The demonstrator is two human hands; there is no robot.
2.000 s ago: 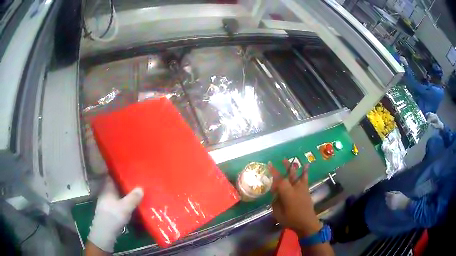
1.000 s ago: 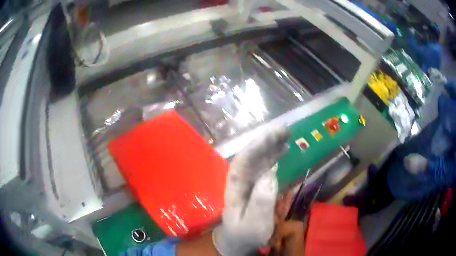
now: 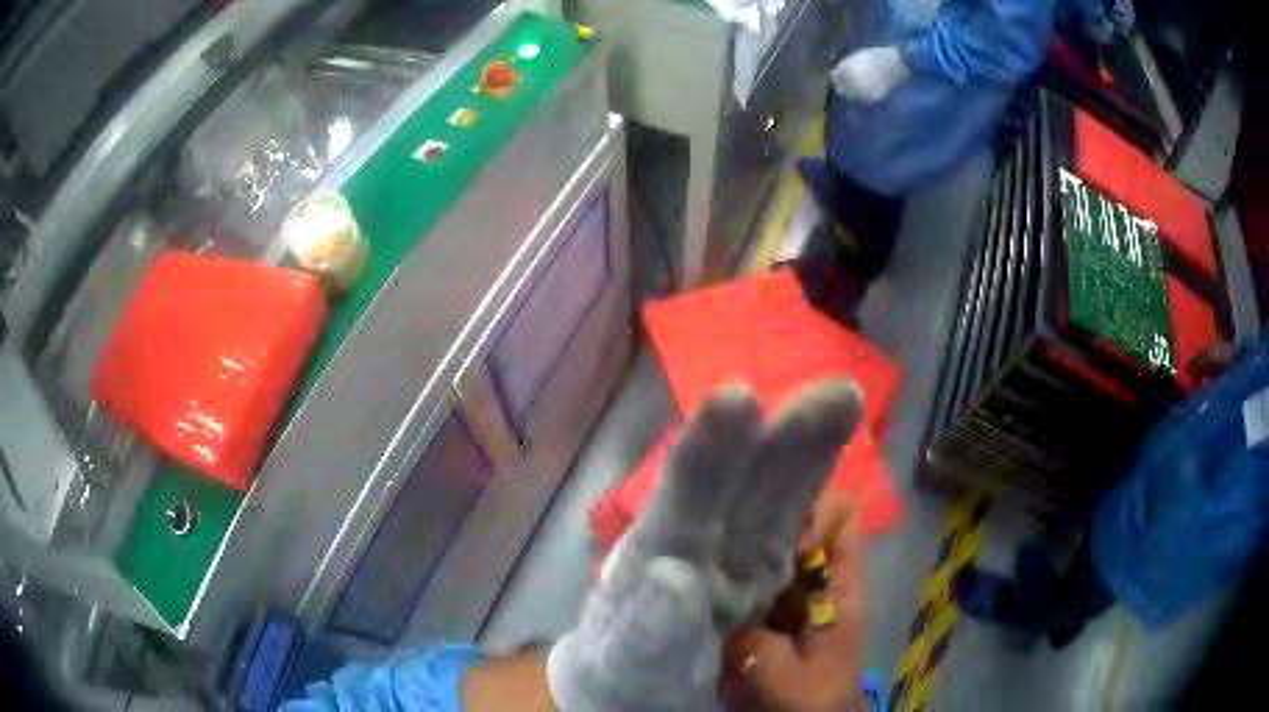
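My left hand (image 3: 682, 556), in a white glove with greyed fingers, is raised at the lower centre with its fingers up and apart. My bare right hand (image 3: 821, 598) is just beside and partly behind it. It grips a small yellow and dark thing (image 3: 818, 591), perhaps tweezers; the glove hides part of it. A thick red sheet or bag (image 3: 209, 362) lies on the machine's green ledge, untouched. Several red sheets (image 3: 759, 334) lie low beyond my hands, partly hidden by them.
The green ledge (image 3: 383, 202) bears a pale tub (image 3: 324, 234) and buttons. Silvery film lines the machine bed. At right stand black ribbed racks (image 3: 988, 306) with red sheets and a green circuit board (image 3: 1118, 271). Two people in blue smocks stand near the racks. Yellow-black tape (image 3: 932, 619) marks the floor.
The view has swung right, bringing the racks in. My left hand has let go of the red sheet, now on the ledge, and has come beside my right hand.
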